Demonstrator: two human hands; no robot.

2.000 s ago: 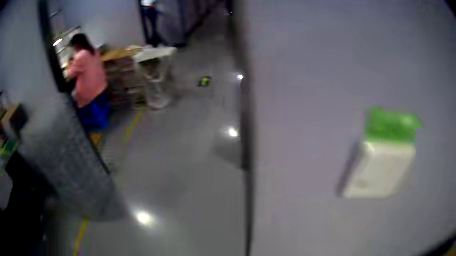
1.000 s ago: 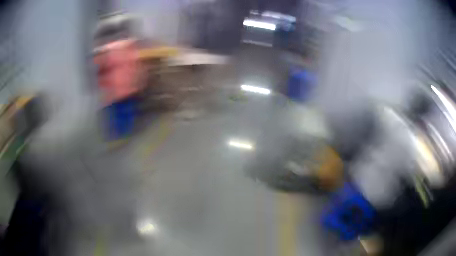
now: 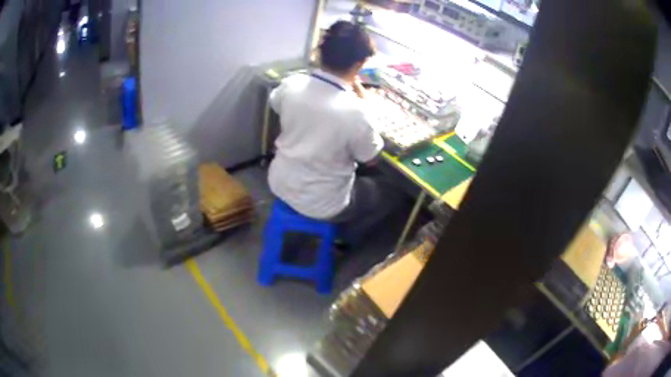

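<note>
Neither of my hands is in the picture. Nearest in front of me, a stack of clear trays [image 3: 346, 331] with a tan cardboard sheet [image 3: 393, 283] on top stands at the lower middle, partly hidden by a dark post. A person in a white shirt [image 3: 316, 147] sits on a blue stool [image 3: 298, 247] at a lit bench. On its green mat [image 3: 441, 177] lie several small round pieces beside a tray of parts [image 3: 401, 121].
A wrapped stack of clear trays [image 3: 169, 184] and a pile of cardboard sheets [image 3: 221, 195] stand on the floor. A dark post [image 3: 530, 169] crosses the right. Beyond it, another person's hands are near a parts tray [image 3: 607, 298]. A yellow line [image 3: 221, 309] marks the floor.
The view has swung right, past the wall with the switch. The person in pink has left the picture, and the seated person in white and the lit bench now show clearly.
</note>
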